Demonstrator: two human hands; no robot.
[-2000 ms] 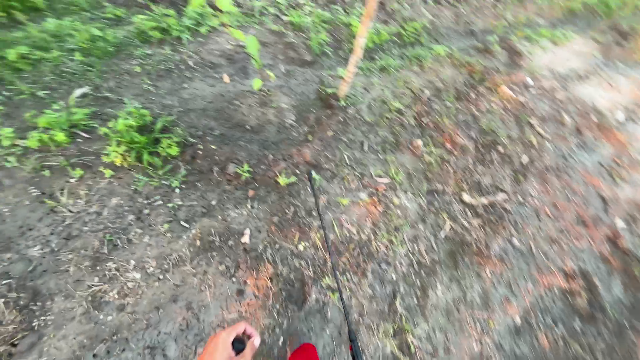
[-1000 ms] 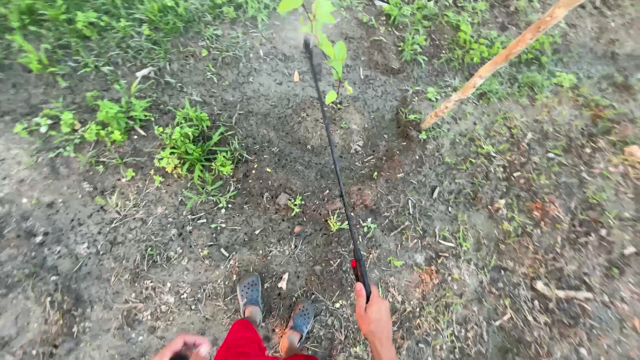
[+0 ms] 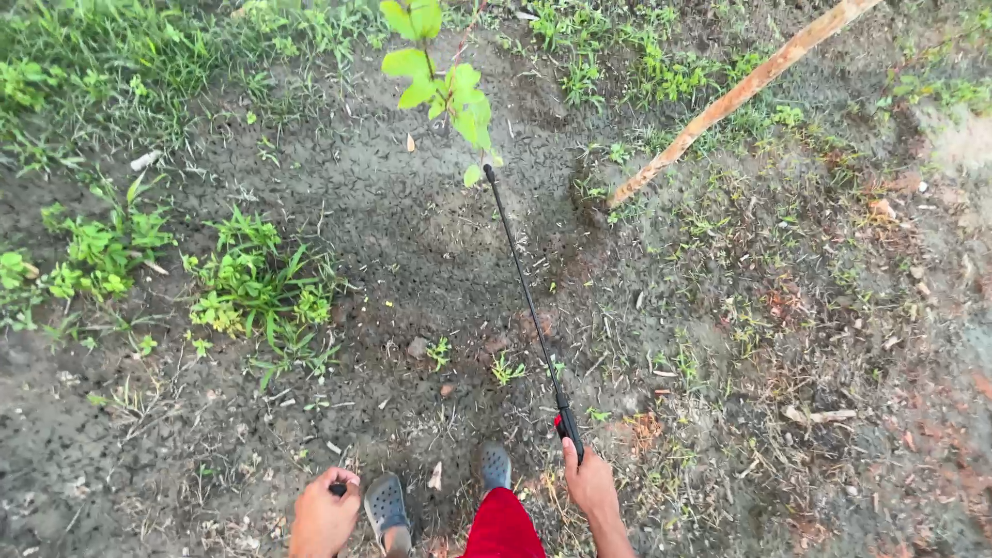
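My right hand is closed around the black handle of a sprayer wand, its thumb near a red part. The thin wand points up and away, and its nozzle appears beside the lowest leaves of a young leafy plant; whether they touch I cannot tell. At the lower left, my left hand grips a black handle, of which only the end shows. What that handle belongs to is hidden.
A wooden stake leans out of the soil at the upper right. Weeds grow at left, with grass behind. My clog-shod feet are below, beside a red garment. A dry stick lies at right.
My right hand, out of view two seconds ago, came into view with the wand. Since one second ago the nozzle has moved from over the plant's leaves to its lower leaves. One foot has shifted.
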